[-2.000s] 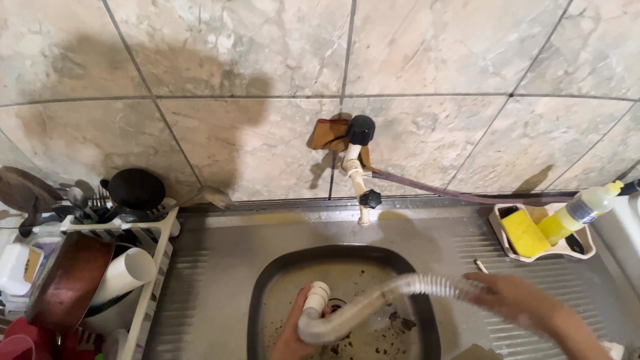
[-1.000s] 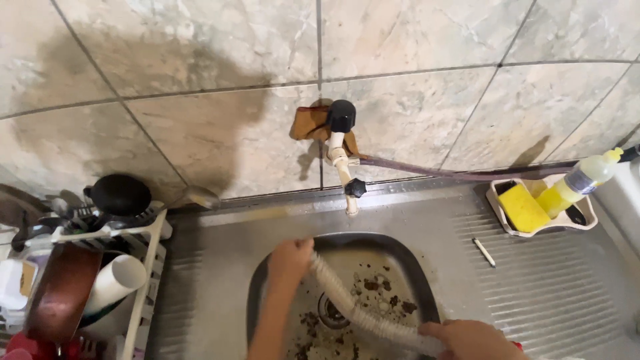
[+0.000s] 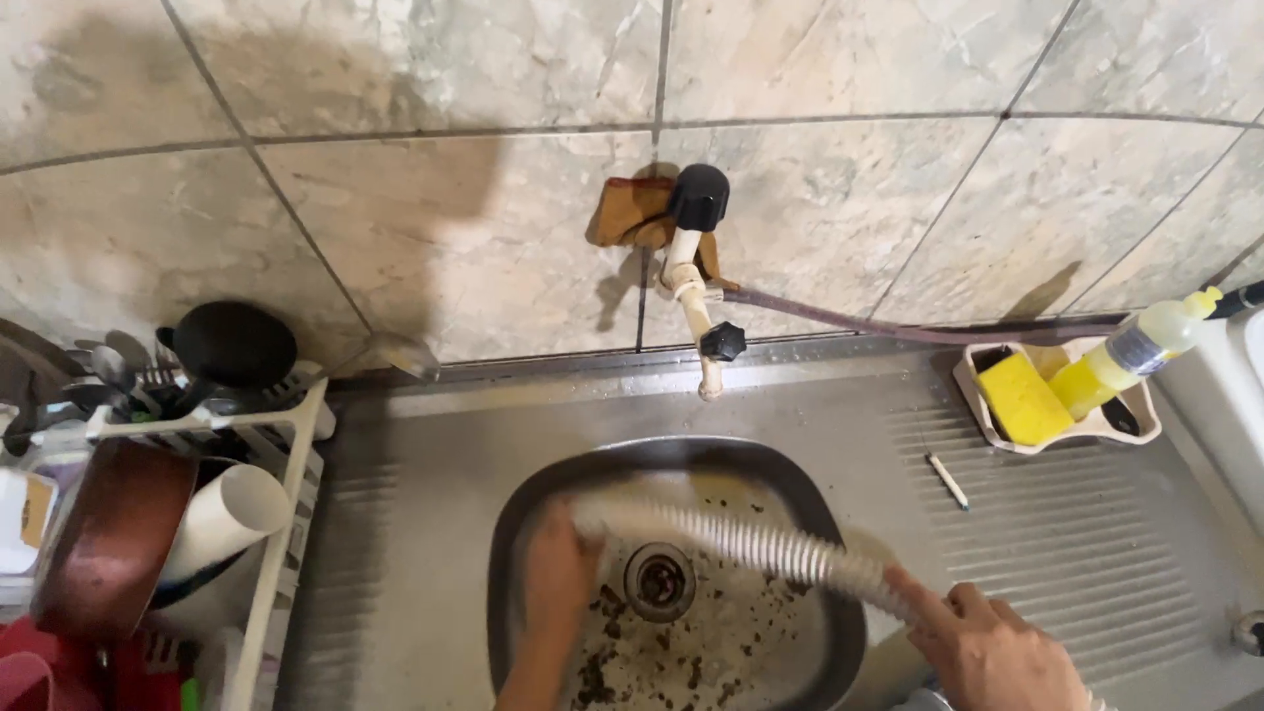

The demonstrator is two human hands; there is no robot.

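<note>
A pale corrugated plastic drain hose [image 3: 770, 548] arches across the steel sink basin [image 3: 847, 592]. Its left end is in my left hand [image 3: 558, 583], which is blurred over the basin's left side. My right hand [image 3: 987, 637] grips the hose's other end at the basin's right edge. Dark debris [image 3: 612, 617] lies scattered on the basin floor around the drain opening [image 3: 661, 583]. Above the basin, a white plastic faucet [image 3: 691, 296] with black knobs comes out of the tiled wall, its spout over the basin's back rim.
At the left stands a white dish rack [image 3: 276, 553] with a reddish pan [image 3: 118, 538], a white cup [image 3: 237, 509] and utensils. Back right, a tray [image 3: 1136, 425] holds a yellow sponge [image 3: 1022, 395] and a detergent bottle [image 3: 1126, 355]. A small white stick [image 3: 950, 482] lies on the ribbed drainboard.
The hose, which sloped down to the right a second ago, now arches more level across the basin. Two seconds ago my left hand held a white fitting at its end.
</note>
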